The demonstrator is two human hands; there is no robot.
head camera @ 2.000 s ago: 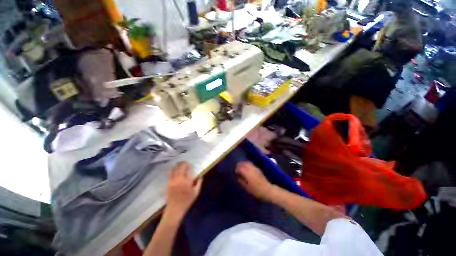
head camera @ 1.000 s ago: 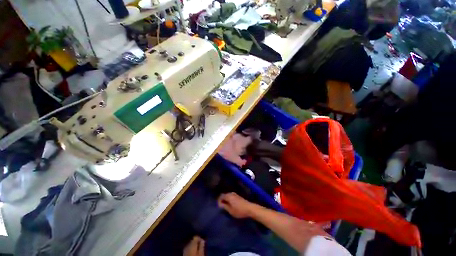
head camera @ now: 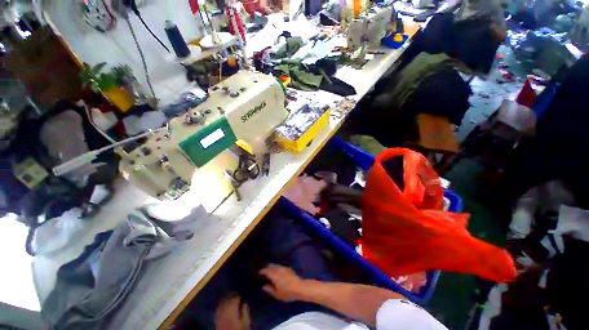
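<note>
A grey garment (head camera: 123,264) lies bunched on the sewing table (head camera: 187,267), its near end by the lit needle area of the cream sewing machine (head camera: 248,109). A navy band (head camera: 84,251) shows along its left part. No hand touches it. My right hand (head camera: 282,281) is low over dark blue cloth below the table edge, fingers bent; its fingertips are unclear. My left hand (head camera: 232,314) is beside it at the bottom edge, partly dark and blurred. I cannot tell whether either hand holds anything.
A red plastic bag (head camera: 420,225) sits over the blue bin (head camera: 374,274) of scraps at right. Black-handled scissors (head camera: 247,169) lie beside the machine base, left of a yellow box (head camera: 307,134). A plant (head camera: 106,80) stands behind. Dark cloth piles lie beyond the bin.
My left hand has left the table edge and dropped low beside my right hand. My right hand has also moved lower. The camera view has shifted; the garment looks unmoved on the table.
</note>
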